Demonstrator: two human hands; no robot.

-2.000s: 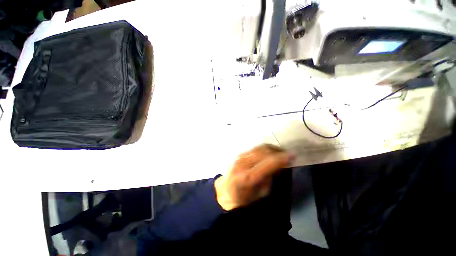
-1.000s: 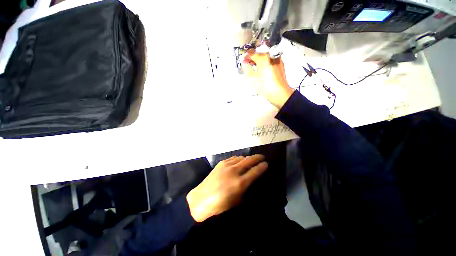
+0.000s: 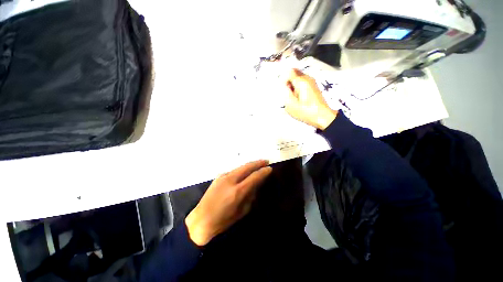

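Note:
My right hand is over the white machine table just in front of the needle area, fingers curled. Whether it pinches a thread is too blurred to tell. My left hand rests at the table's front edge, fingers together and extended, with nothing seen in it. The presser foot and needle area of the sewing machine is blurred, beyond my right hand. A boxy black bag body lies on the table at the left, cut off by the picture's edge.
The white machine head with a lit blue screen is at the upper right. Thread snips and their dark cord lie right of my right hand. Dark fabric hangs below the table's front edge. A dark open space with objects is under the table at lower left.
Since two seconds ago, my right hand has come into view and reached the needle area, then drawn slightly back towards me. My left hand has moved left and lower. The view has shifted.

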